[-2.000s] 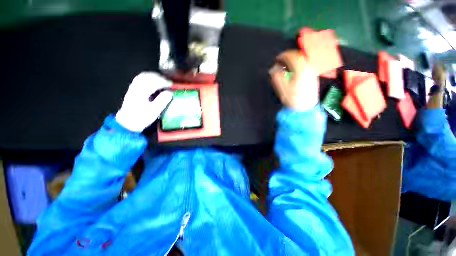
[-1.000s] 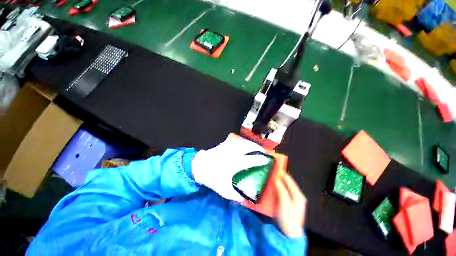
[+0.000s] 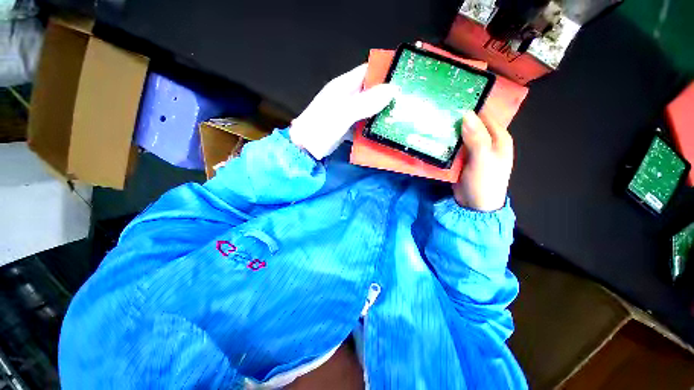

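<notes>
A circuit board unit (image 3: 430,104), green in a thin black frame, lies on salmon-red foam pads (image 3: 384,156) near the wearer's body. My left hand (image 3: 339,109), in a white glove, holds its left side, with the thumb on the board's edge and the other fingers hidden under the pad. My right hand (image 3: 485,160), bare, holds its right side with the thumb at the frame; its other fingers are partly hidden. A bright reflection covers part of the board.
The screw feeder (image 3: 506,46) stands just beyond the unit on the black mat (image 3: 251,57). Two more board units (image 3: 657,174) lie at the right, near a red pad. Open cardboard boxes (image 3: 106,114) and a blue-violet stool or bin (image 3: 171,114) are below the bench.
My left hand was over the unit and my right hand was at the pad's right side; now both grip the unit and pad from opposite sides. The view has moved closer and lower.
</notes>
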